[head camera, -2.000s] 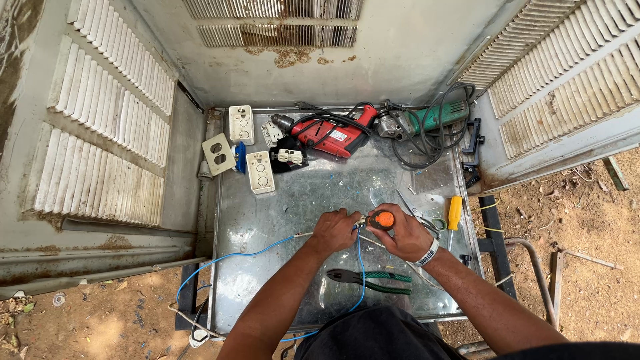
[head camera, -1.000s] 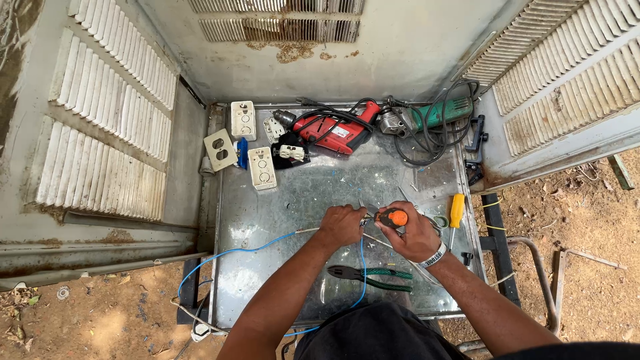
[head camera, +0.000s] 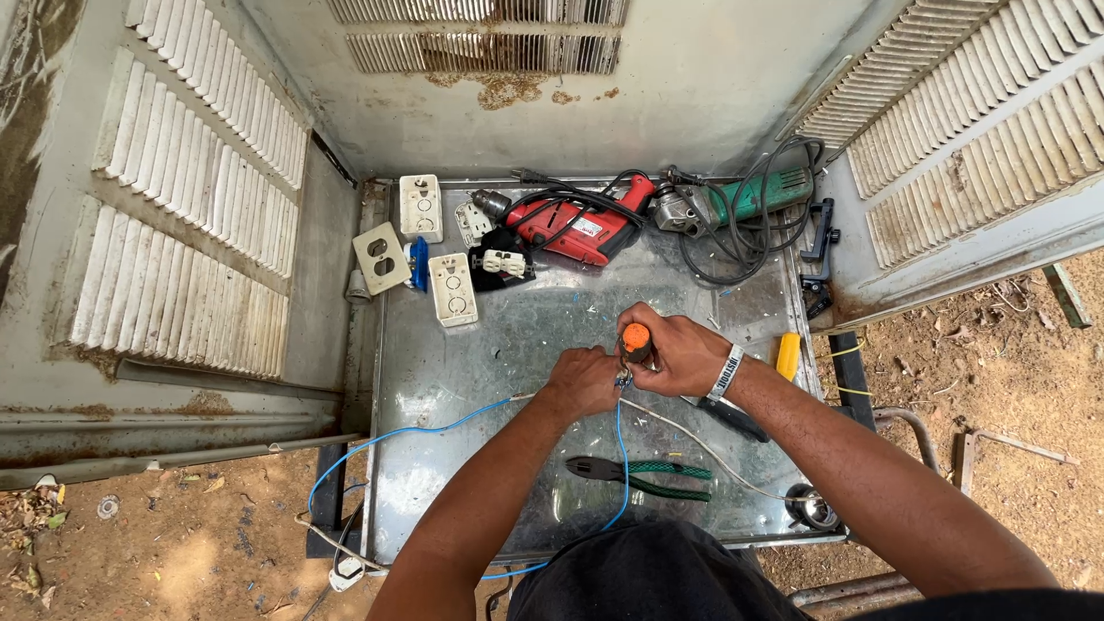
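Note:
My right hand (head camera: 677, 349) grips an orange-and-black screwdriver handle (head camera: 636, 338), held nearly upright over the metal worktop (head camera: 517, 362). Its tip meets a small piece where the wires come together, mostly hidden by my fingers. Against it my left hand (head camera: 586, 379) is closed on that small part and the wire ends. A blue wire (head camera: 623, 457) runs down from there toward my body, and a white wire (head camera: 707, 444) curves right to a round dark fitting (head camera: 811, 507). Below my hands lie combination pliers with green handles (head camera: 668, 470). A black-handled tool (head camera: 729, 417) lies partly under my right wrist.
At the back lie a red power drill (head camera: 578, 226) and a green angle grinder (head camera: 750, 197) with coiled cords. White outlet boxes (head camera: 453, 289), an outlet cover plate (head camera: 380, 259) and a blue piece (head camera: 417, 263) sit back left. A yellow handle (head camera: 787, 355) lies right. Louvred metal panels stand around the worktop.
My right hand has turned on the screwdriver, and its orange end now points more upright. Both hands have moved slightly together away from my body.

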